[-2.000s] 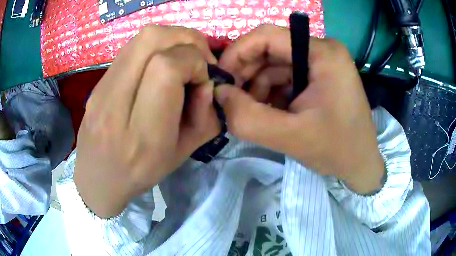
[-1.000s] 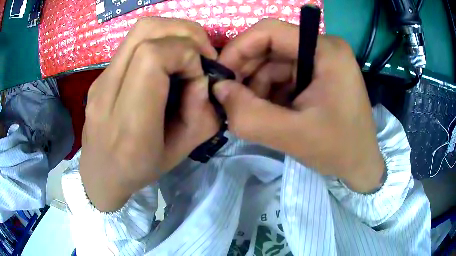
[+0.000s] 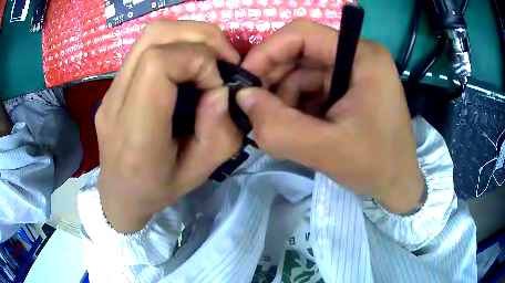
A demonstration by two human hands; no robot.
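A black plastic housing [image 3: 239, 91] is held up above the lap, between both hands. Its lower end shows below my left hand's fingers. My left hand [image 3: 160, 121] is closed round it, with thumb and bent index finger near its upper end. My right hand [image 3: 338, 127] presses its thumb tip on the housing's upper right part. Black tweezers [image 3: 347, 52] are tucked in my right hand, with the dark flat end pointing up; their tips are hidden. The fingers hide much of the housing.
Red bubble wrap [image 3: 83, 50] lies on the green mat [image 3: 382, 33] behind the hands, with a dark circuit board [image 3: 138, 10] on it. An electric screwdriver [image 3: 455, 33] and its cords are at the upper right. Another person's striped sleeve [image 3: 27, 171] is at the left.
My left hand's fingers have shifted a little left and opened up more of the housing's upper part. The tweezers' rear end has tilted to the right. The neighbour's sleeve has moved slightly.
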